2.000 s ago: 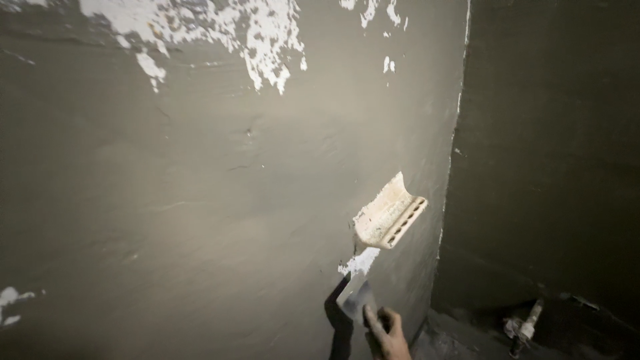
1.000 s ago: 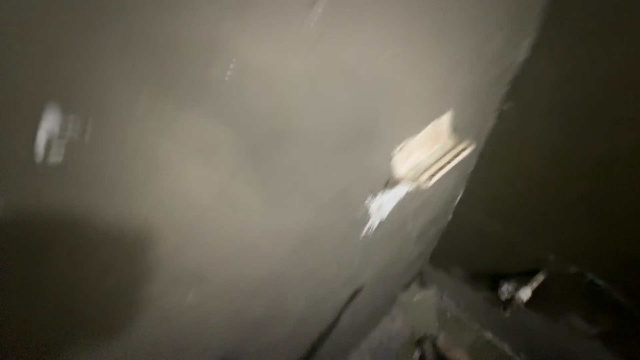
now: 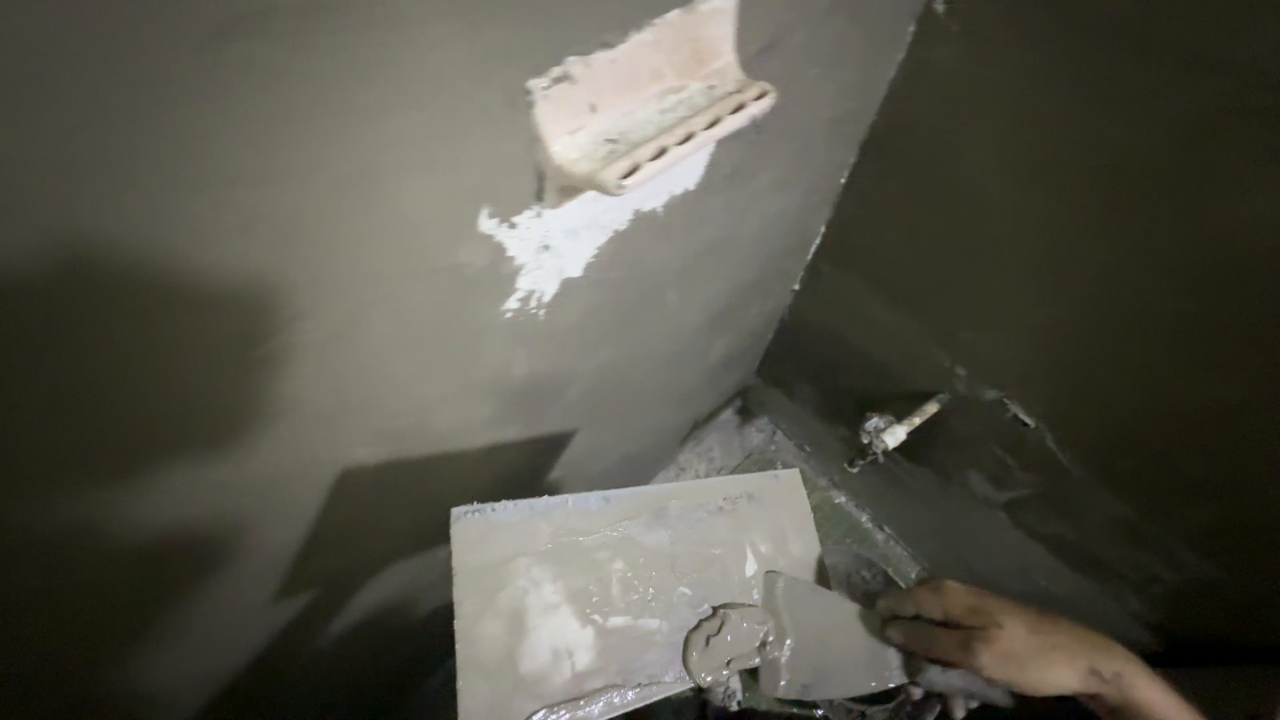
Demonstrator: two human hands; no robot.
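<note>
My right hand is closed around a broad putty knife, its blade against a flat board smeared with wet gray plaster. A lump of plaster sits at the blade's left edge, near the board's lower right. My left hand does not show; what supports the board is hidden below the frame. Above the board, a pinkish ceramic soap dish with a slotted front edge juts from the gray-coated wall. A bare white patch shows directly beneath it.
A dark wall meets the coated wall at a corner on the right. Low on it, a plaster-spattered pipe or tap fitting sticks out. Under the corner runs a smeared ledge. Shadows fall on the wall at left.
The view has shifted down and closer to the soap dish. The board has come into view, and the right hand with the knife, out of view one second ago, is now at the board.
</note>
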